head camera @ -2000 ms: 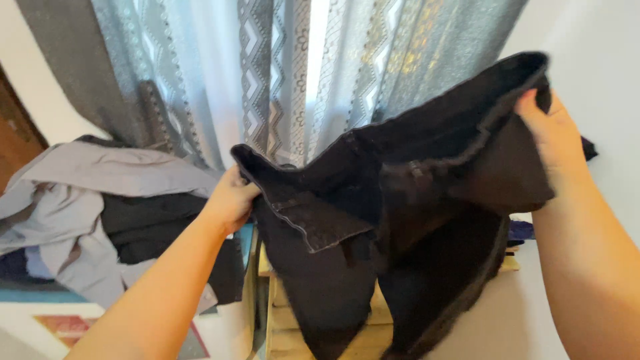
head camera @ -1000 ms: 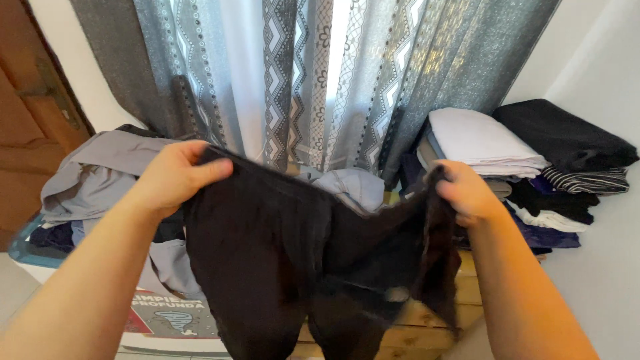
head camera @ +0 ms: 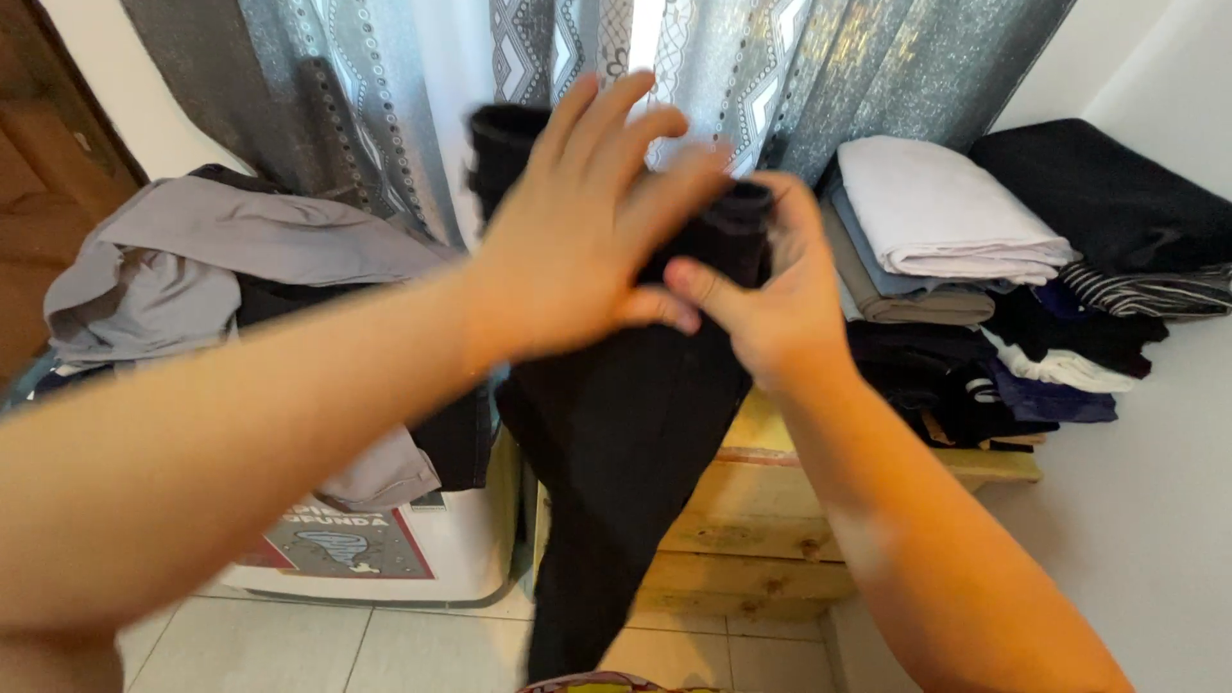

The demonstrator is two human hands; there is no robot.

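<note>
Black trousers point(head camera: 626, 433) hang in front of me, doubled lengthwise, with the waistband at the top and the legs hanging down. My right hand point(head camera: 789, 289) grips them near the waistband at their right side, its thumb in front. Across the upper part of the cloth lies my left hand point(head camera: 587, 212), blurred, with its fingers spread; whether it touches the cloth cannot be told. Part of the waistband is hidden behind the left hand.
Grey and black clothes point(head camera: 269, 231) lie heaped on a white washing machine point(head camera: 472, 549) at left. Folded clothes point(head camera: 953, 212) are stacked at right on a wooden drawer unit point(head camera: 770, 510). Grey patterned curtains point(head camera: 423, 106) hang behind, and a wooden door point(head camera: 48, 183) is at far left.
The trousers, earlier stretched wide between both hands, are now doubled into a narrow length. My left hand has let go of its end and come across beside my right hand.
</note>
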